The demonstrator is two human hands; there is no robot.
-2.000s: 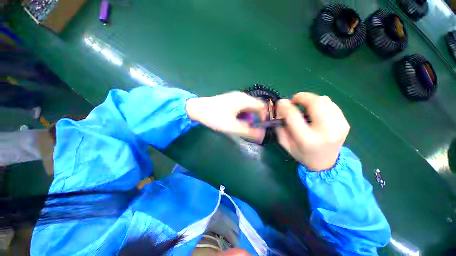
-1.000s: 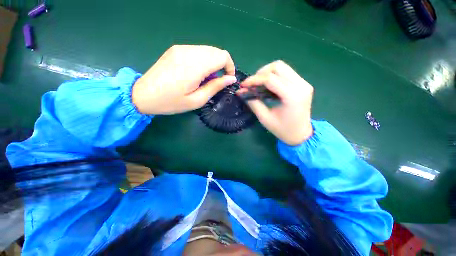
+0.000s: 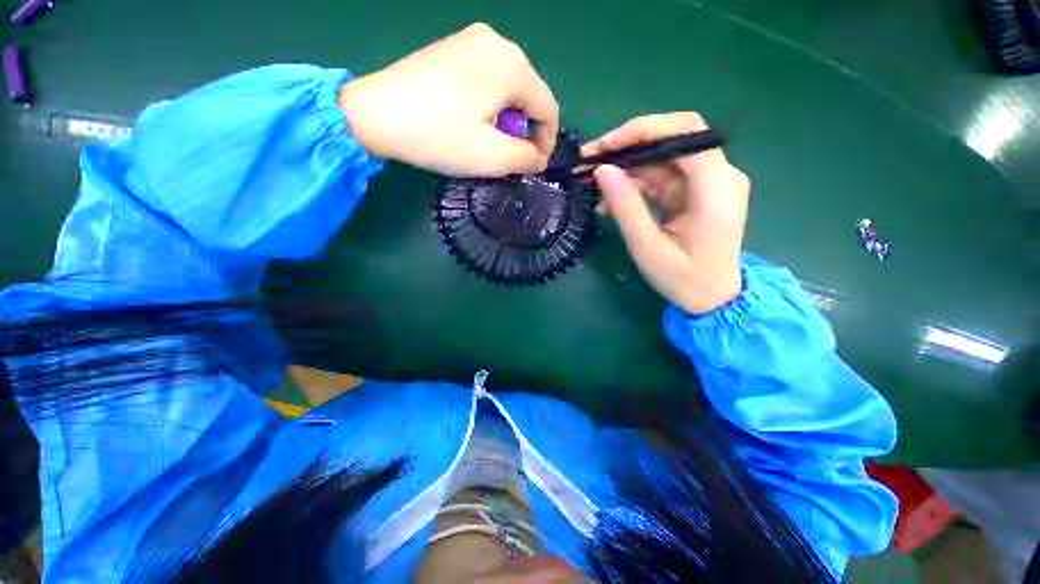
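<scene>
A round black finned housing (image 3: 516, 228) stands on the green table in front of me, with a dark round middle facing up. My left hand (image 3: 451, 108) is at its upper left edge, with fingers closed around a purple cylinder (image 3: 514, 122). My right hand (image 3: 681, 205) is at its upper right and holds a slim black tool (image 3: 661, 149) between thumb and fingers. The tool's tip end is at the housing's upper rim, close to my left fingertips. What the tip touches is too dark and small to tell.
Two loose purple cylinders, one of them upright (image 3: 15, 74), lie on the green table (image 3: 376, 308) at the far upper left. A small glinting piece (image 3: 872, 238) lies at right. Another black finned housing (image 3: 1007, 37) is cut off at the top right. A red object (image 3: 912, 508) shows at lower right.
The housing's dark round middle has come into clear view since the oldest frame. The black tool now points further out to the right. The view has shifted, and the left hand still holds the purple cylinder.
</scene>
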